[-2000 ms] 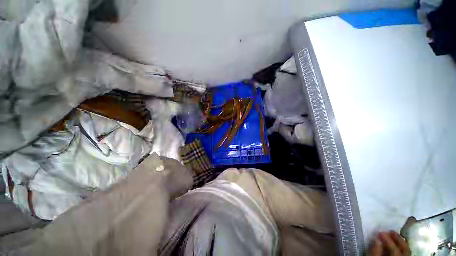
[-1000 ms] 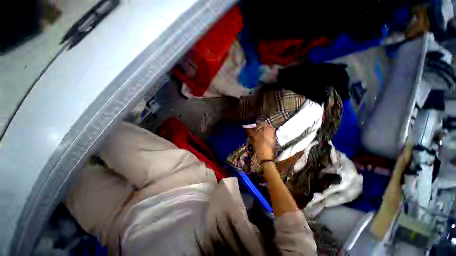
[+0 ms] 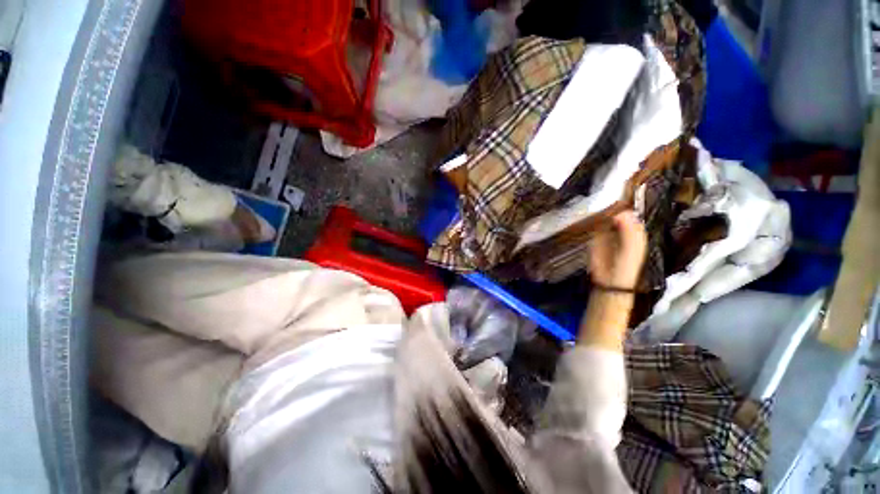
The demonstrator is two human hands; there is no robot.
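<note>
A plaid garment piece in beige with dark checks lies heaped at upper centre right, with a white panel, white padding and brown lining at its folds. My right hand, bare with a dark band at the wrist, is at the near edge of this heap, its fingers curled on the layered edge. The fingertips are partly hidden in the folds. My left hand is not in view.
The curved white table with a ruler-marked edge is at left. Red stools stand upper left and beside my lap. A blue bin rim is below the heap. More plaid fabric lies lower right, white padding at right.
The view has swung from the table and blue bin of brown strips to the heap on the other side. Since the last frame, my right hand has moved along the heap, and the white panel shows more fully.
</note>
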